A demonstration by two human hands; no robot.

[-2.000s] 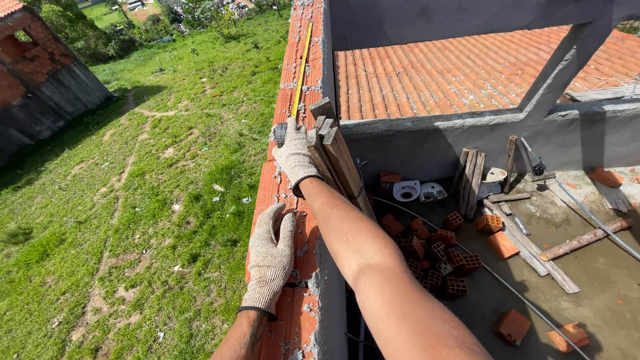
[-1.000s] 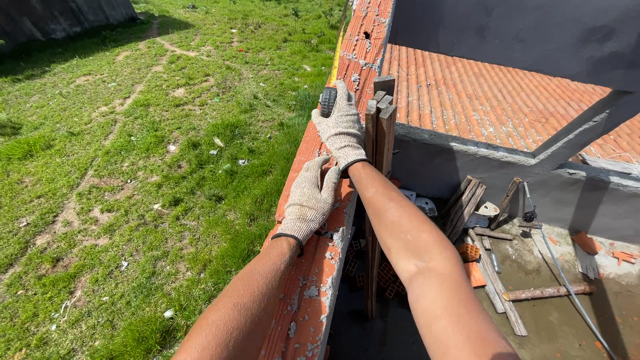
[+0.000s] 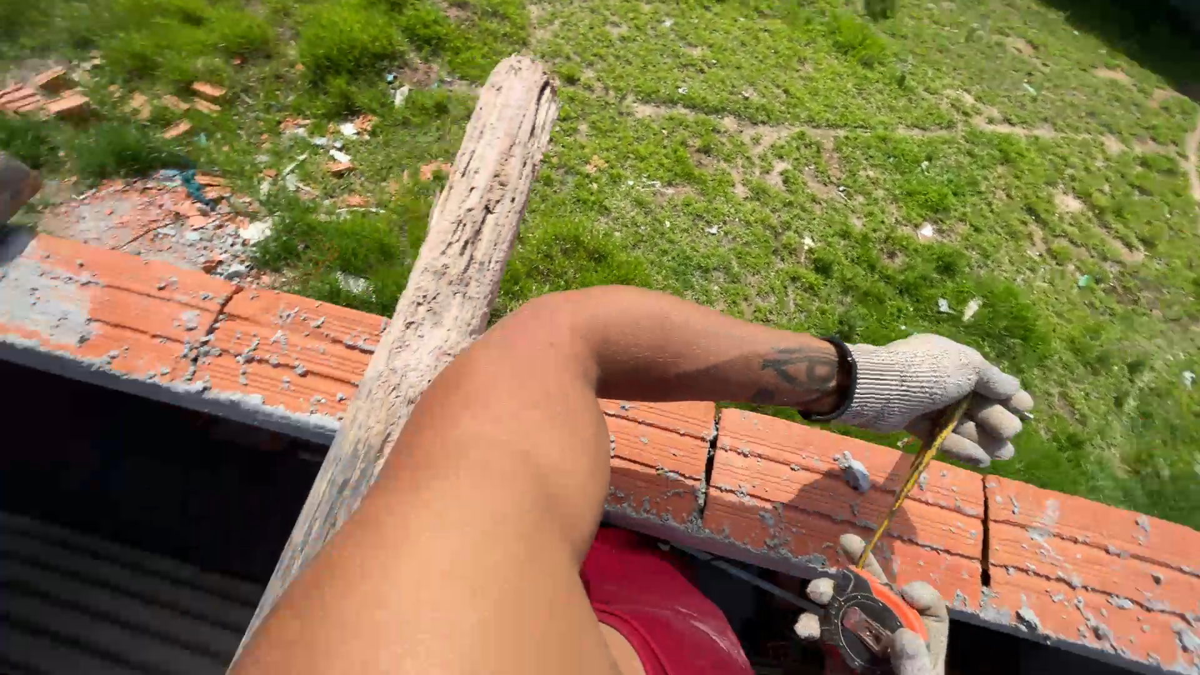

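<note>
My left hand (image 3: 966,403), in a knitted work glove with a black band at the wrist, is out over the wall's grassy side. Its fingers close on the yellow blade (image 3: 905,492) of a tape measure. Lower down, near the wall's inner edge, my gloved right hand (image 3: 923,623) grips the orange and black tape measure case (image 3: 867,623). The blade runs between both hands, above the hollow clay bricks (image 3: 844,487) on top of the wall, which carry crumbs of mortar. My bent left arm crosses the view and hides part of the wall.
A rough wooden post (image 3: 478,197) slants across the wall, left of my arm. Beyond the wall lies grass (image 3: 750,178), with broken bricks (image 3: 66,103) and rubble (image 3: 187,225) at the left. Dark space and a ridged surface (image 3: 103,600) show below the wall's inner side.
The view has swung strongly. Both hands were on the wall top; my left hand now holds the tape blade over its outer side, while my right hand is near the inner edge.
</note>
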